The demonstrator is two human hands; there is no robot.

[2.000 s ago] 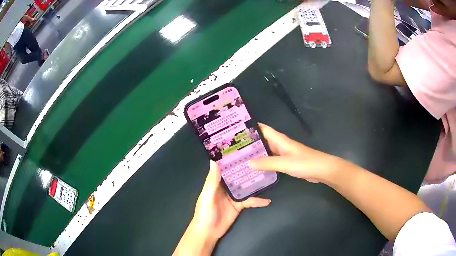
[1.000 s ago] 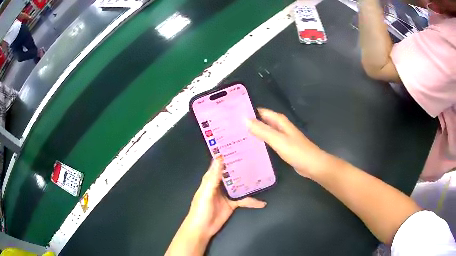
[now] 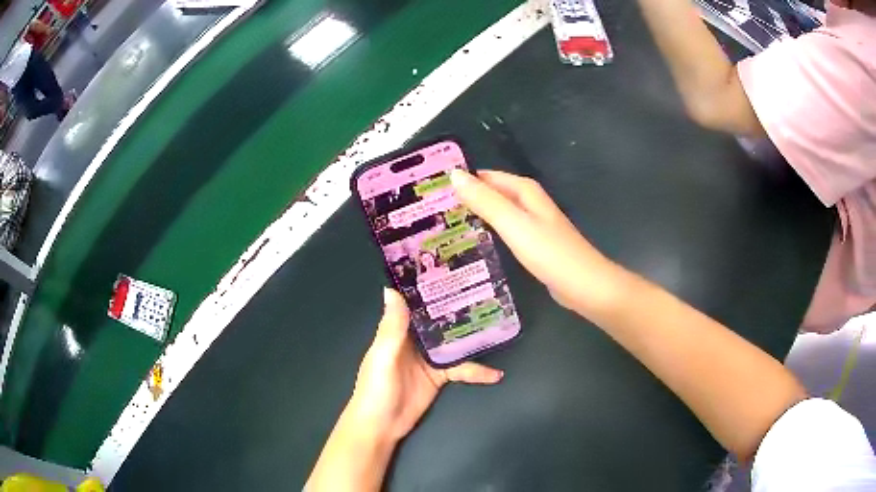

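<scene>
A large smartphone [image 3: 442,264] with a black frame and a lit pink chat screen with green bubbles is held over the dark bench top. My left hand [image 3: 399,375] holds its lower part, with the thumb at the left edge and fingers behind it. My right hand [image 3: 528,226] is at the phone's upper right, with a fingertip at the top of the screen. Slim black tweezers [image 3: 499,139] lie on the bench behind the right hand, faint and partly hidden by it.
A white unit with a red end [image 3: 581,34] lies at the bench's far side. Another unit [image 3: 144,307] is on the green conveyor belt [image 3: 221,173]. A white rail [image 3: 279,235] edges the belt, with a yellow scrap [image 3: 156,380]. A person in a pink shirt [image 3: 797,106] sits at right.
The screen went from a chat with keyboard to a list, then to a chat without keyboard. My right hand moved up to the screen's top. The belt unit shifted slightly up and right.
</scene>
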